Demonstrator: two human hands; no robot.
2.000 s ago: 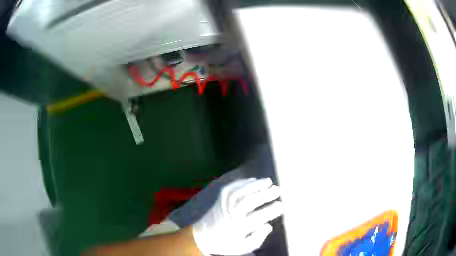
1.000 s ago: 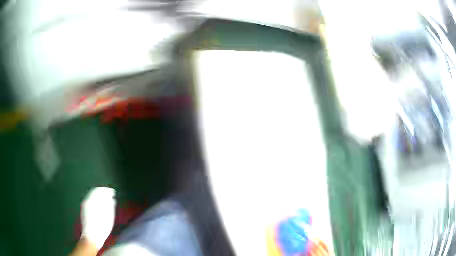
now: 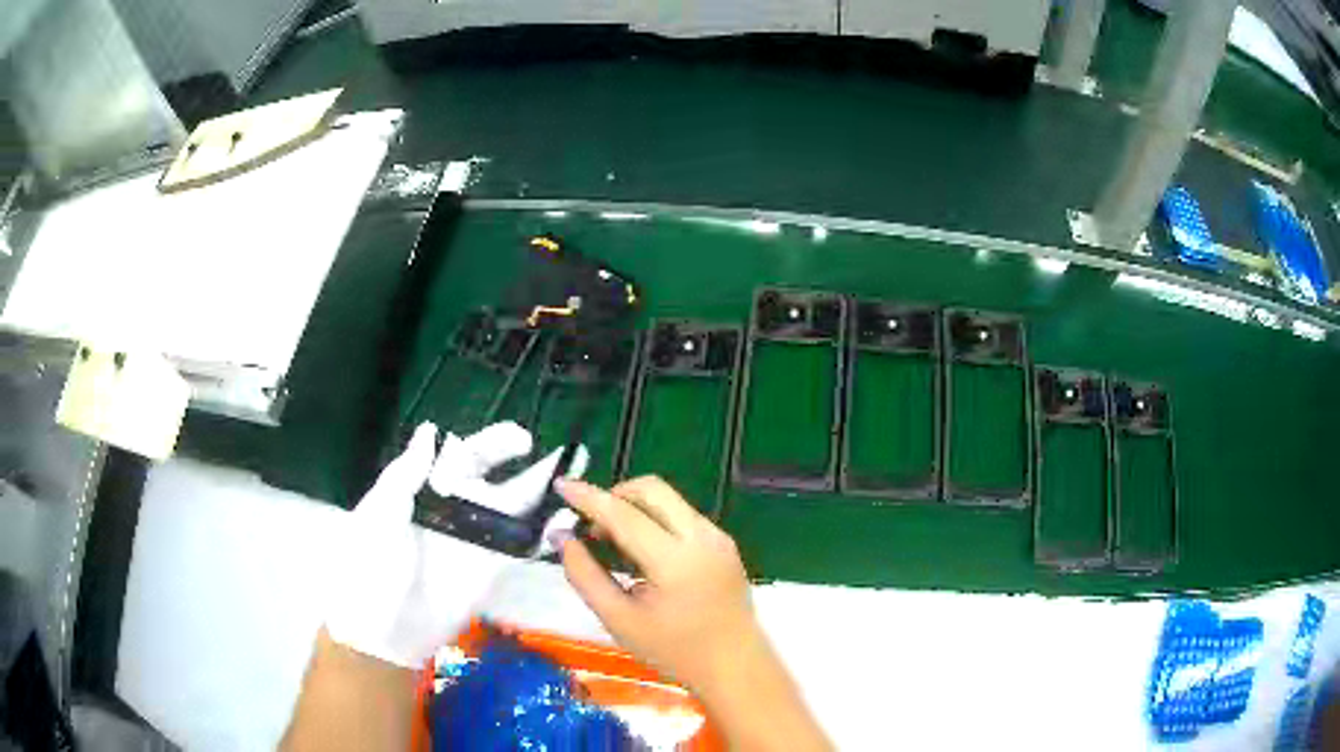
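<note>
My left hand, in a white cotton glove, holds a black phone middle frame at the belt's near edge. The frame's camera end, with yellow-orange marks, points up and away over the belt. My bare right hand has its fingertips on the frame's lower right part. The fingers partly hide what they touch. An orange parts tray with a heap of blue film pieces lies just below my hands. Several black phone frames lie side by side on the green conveyor belt.
The white bench runs along the near side, with blue dotted sheets at right. A white machine infeed with cream-yellow guide plates stands at left. A grey post rises beyond the belt.
The view has swung from the floor and bench to the belt. My gloved left hand, earlier with no frame visible in it, now holds a frame. My right hand has come into view.
</note>
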